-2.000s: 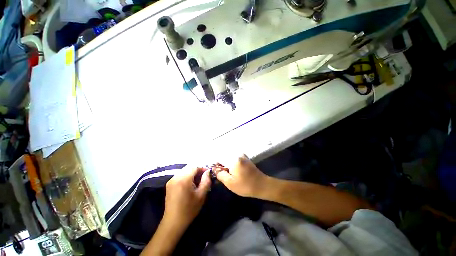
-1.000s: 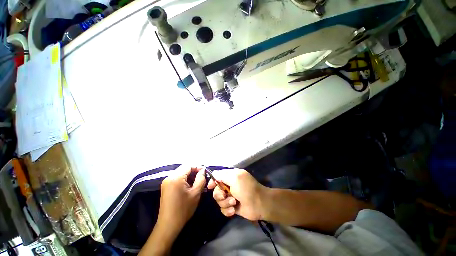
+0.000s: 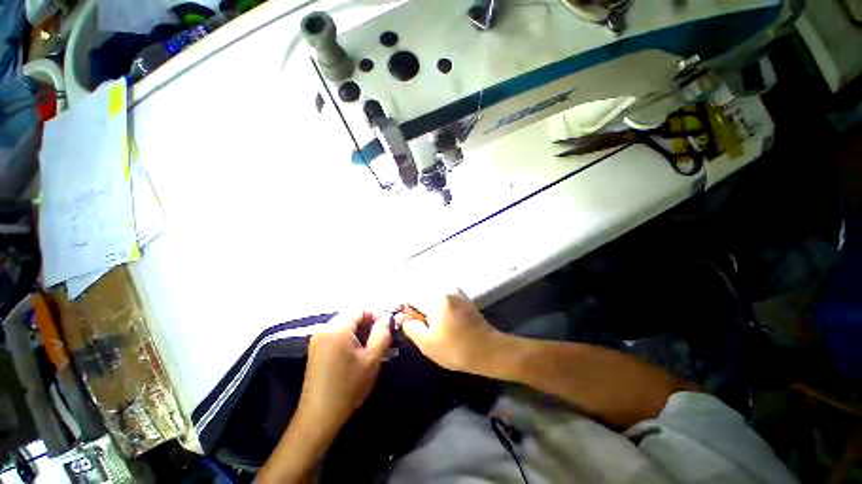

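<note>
Dark cloth (image 3: 255, 406) with a white-striped waistband (image 3: 248, 364) lies over my lap and the table's front edge. My left hand (image 3: 345, 352) pinches the band between thumb and fingers. My right hand (image 3: 449, 331) is closed on a small orange-brown tool (image 3: 408, 313), probably thread snips or a seam ripper. Its tip is close to my left fingertips at the band. A small pale bit, perhaps a label or thread, shows by the fingertips; it is too small to tell.
The sewing machine (image 3: 567, 95) stands on the white table (image 3: 236, 208), with its presser foot (image 3: 437, 181) lit. Scissors (image 3: 662, 142) lie at the right. Paper sheets (image 3: 85, 184), a plastic-covered brown packet (image 3: 123, 354) and an orange-handled tool (image 3: 49, 331) are at the left.
One second ago the tool lay lower in my right hand with its metal tip showing. My right hand has turned, raising the tool against my left fingertips. My left hand keeps its pinch.
</note>
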